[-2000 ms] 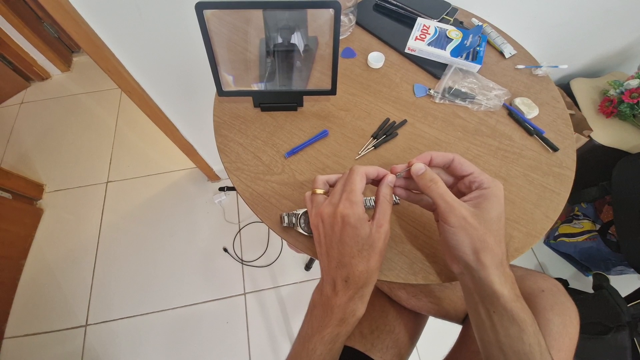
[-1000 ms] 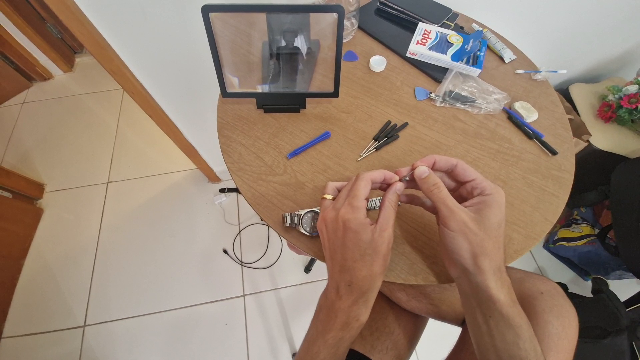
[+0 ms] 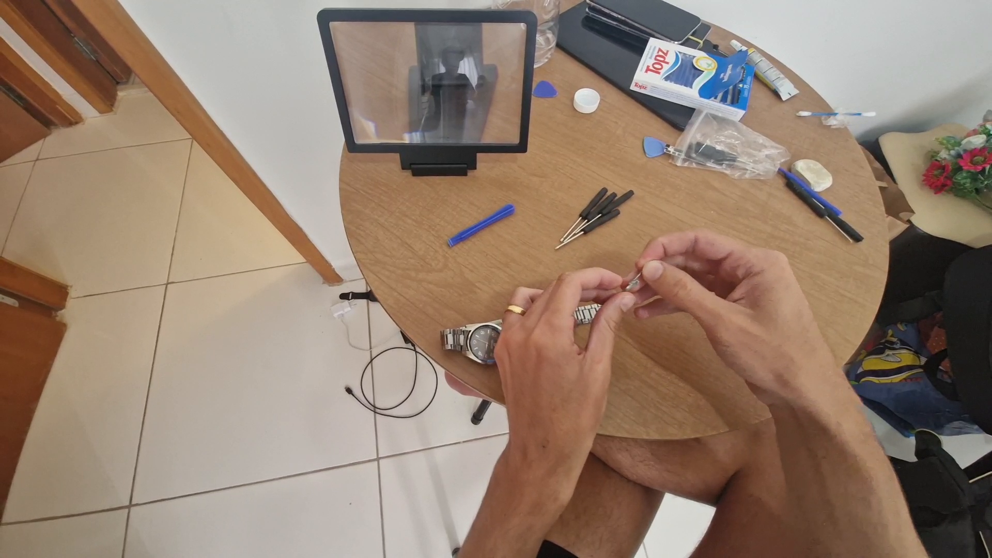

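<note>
A wristwatch (image 3: 482, 342) with a metal link bracelet lies near the table's front left edge, partly hidden behind my left hand (image 3: 559, 349), which wears a ring. More of the bracelet (image 3: 587, 313) shows between the thumb and fingers of that hand. My right hand (image 3: 721, 306) meets the left one above the table. Between the fingertips of both hands is a small shiny metal piece (image 3: 633, 284), too small to identify. Beyond the hands lie several small black-handled screwdrivers (image 3: 595, 215) and a blue plastic pry tool (image 3: 481, 225).
A framed magnifier screen (image 3: 434, 85) stands at the back left of the wooden table (image 3: 674, 411). Behind and to the right are a white cap (image 3: 587, 100), blue picks (image 3: 654, 146), a cotton swab box (image 3: 691, 77), a clear plastic bag (image 3: 728, 147), a tube (image 3: 763, 70) and blue and black tools (image 3: 820, 203).
Both hands stay together around the small piece, with slight shifts of the fingers. The watch and the tools on the table have not plainly moved.
</note>
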